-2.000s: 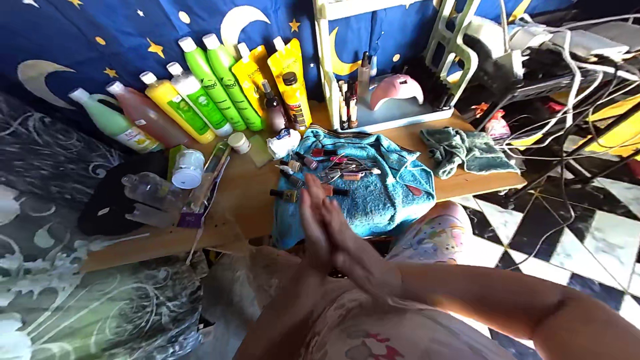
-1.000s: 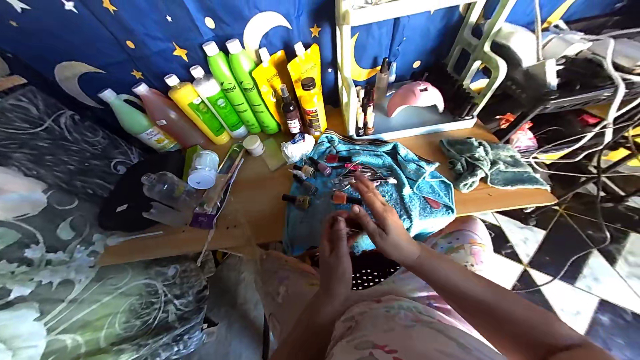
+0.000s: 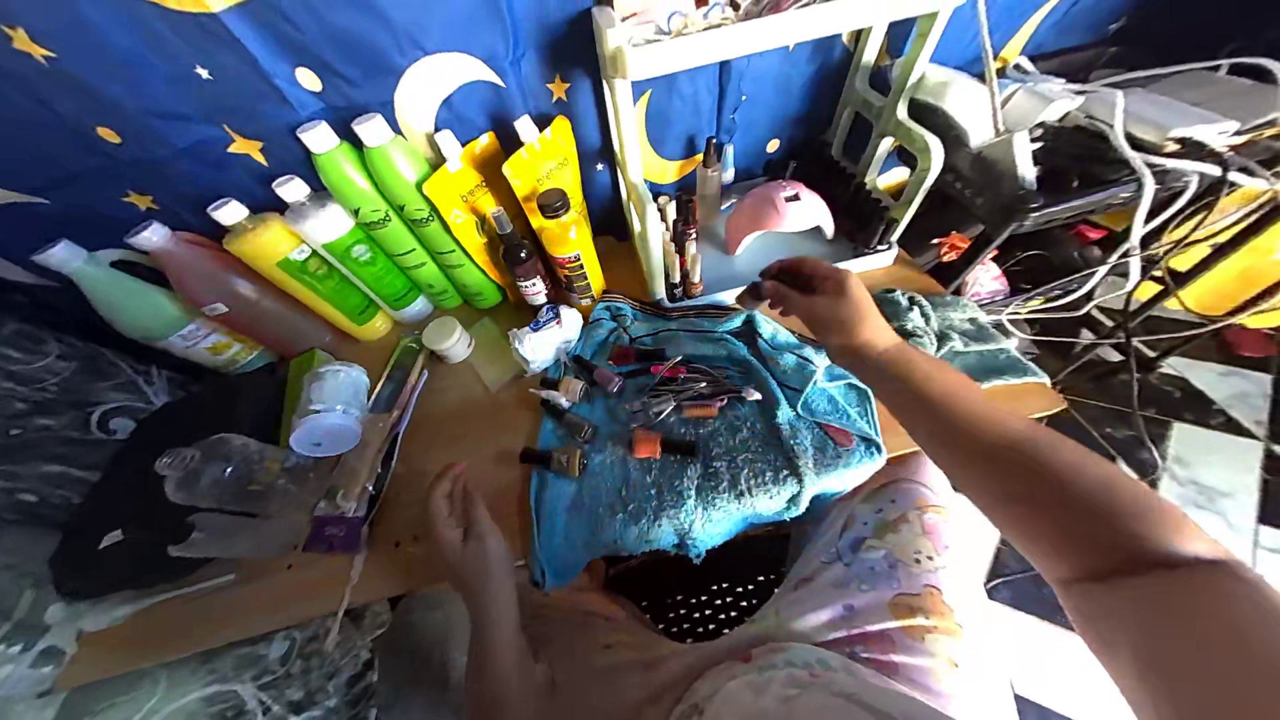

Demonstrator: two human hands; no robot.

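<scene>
A blue towel [image 3: 690,490] lies on the wooden table, bearing nail polish bottles and a cluster of metal manicure tools [image 3: 690,390]. Among the bottles are an orange one [image 3: 647,444] and a brown one [image 3: 568,461]. My right hand [image 3: 815,300] is over the towel's back right edge, fingers curled together around something small and dark that I cannot make out. My left hand [image 3: 462,520] rests near the table's front edge, left of the towel, with nothing visible in it. Behind the towel's left back corner sits a white crumpled packet [image 3: 546,338], near a small white-lidded jar [image 3: 448,340].
Shampoo bottles [image 3: 290,270] and yellow pouches [image 3: 560,200] line the back. A white rack [image 3: 625,150] holds a pink nail lamp [image 3: 778,212] and small bottles. At left lie a clear plastic bottle [image 3: 230,475] and a white tub [image 3: 330,410]; a green cloth [image 3: 960,335] lies right.
My hands were together or close over the towel and are now apart. The right has moved to the towel's back right edge, the left to the table left of the towel.
</scene>
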